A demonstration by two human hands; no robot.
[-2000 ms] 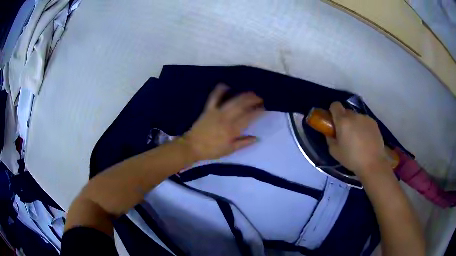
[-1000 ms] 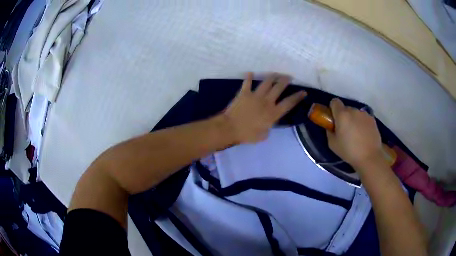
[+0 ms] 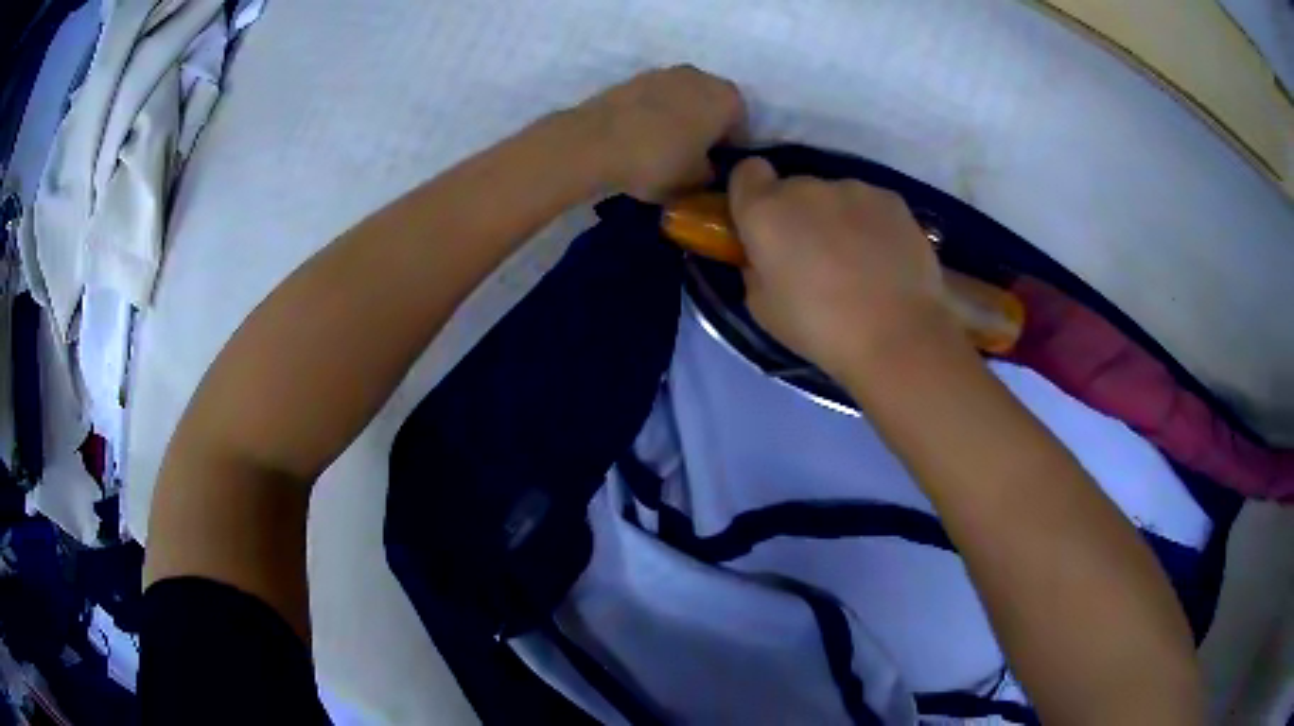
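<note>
A garment body [image 3: 809, 461] with pale panels and dark seam lines lies on the ironing table. Its navy front facing [image 3: 546, 369] runs along the left and far edges. My right hand [image 3: 844, 263] grips the orange-brown iron handle [image 3: 705, 227]. The steam iron [image 3: 766, 352] rests on the garment near the far navy edge; its curved silver rim shows, the rest is under my hand. My left hand [image 3: 667, 128] is closed at the navy edge just beyond the iron's front, its fingertips pinching the cloth and partly hidden. The maroon-pink iron hose [image 3: 1121, 372] trails right behind the handle.
The pale cloth-covered table [image 3: 412, 107] surrounds the garment. Cream and white cloth pieces [image 3: 135, 185] hang in a pile at the left edge. Tan board [image 3: 1192, 57] lies at the upper right. Dark and white pieces show at the lower left.
My right hand and the iron have moved left along the navy edge. My left hand has gone from flat on the cloth to pinching its far edge. The navy end at left has folded over.
</note>
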